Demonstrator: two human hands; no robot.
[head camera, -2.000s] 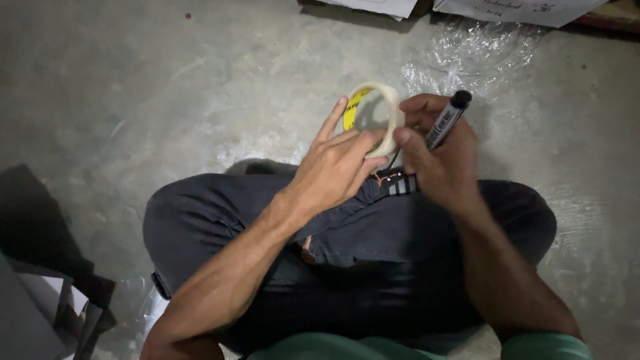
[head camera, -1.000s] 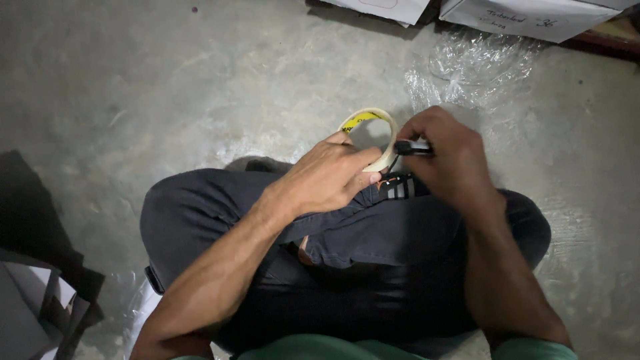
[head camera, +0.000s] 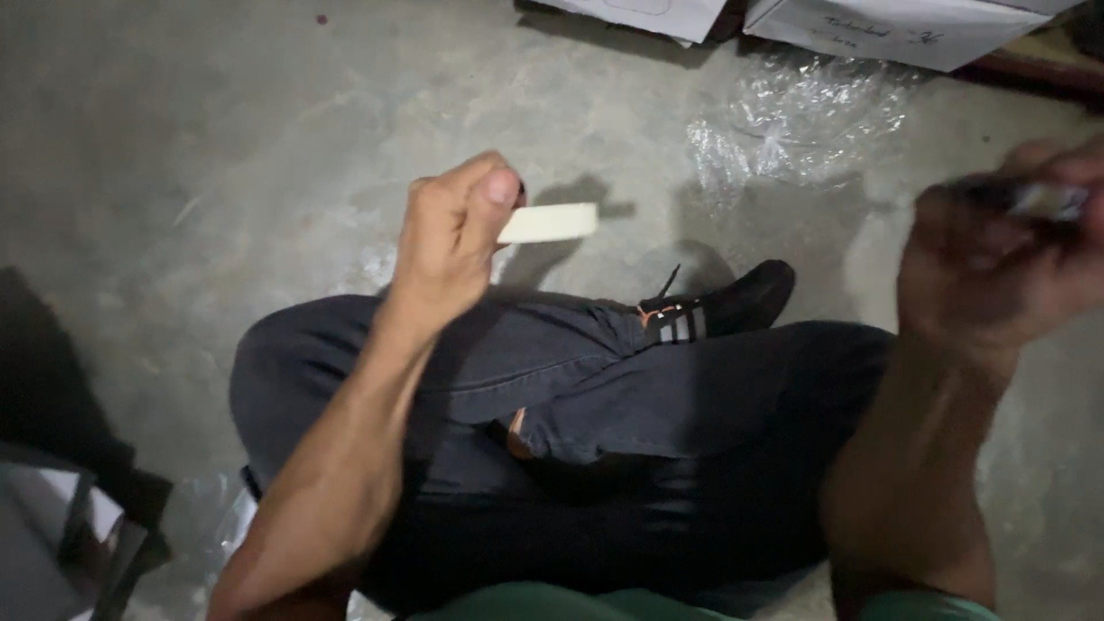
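Note:
My left hand (head camera: 457, 224) is closed around a roll of pale tape (head camera: 552, 222), seen edge-on, with part of it sticking out to the right of the fingers. At the right edge of the view my right hand (head camera: 992, 250) is raised, blurred, and curled around a black marker pen (head camera: 1048, 200). The two hands are far apart. Below and between them are my crossed legs in dark jeans (head camera: 535, 371) and a black shoe (head camera: 750, 302) with grey stripes.
Crumpled clear plastic wrap (head camera: 802, 129) lies on the concrete floor (head camera: 259, 172). White boxes, one (head camera: 897, 30) with handwriting, stand at the top right. More pale cardboard or paper (head camera: 52, 535) sits at the lower left.
My right hand has moved away from the tape roll to the far right with the marker. My left hand has turned the roll from ring-side view to edge-on and lifted off the shoe area.

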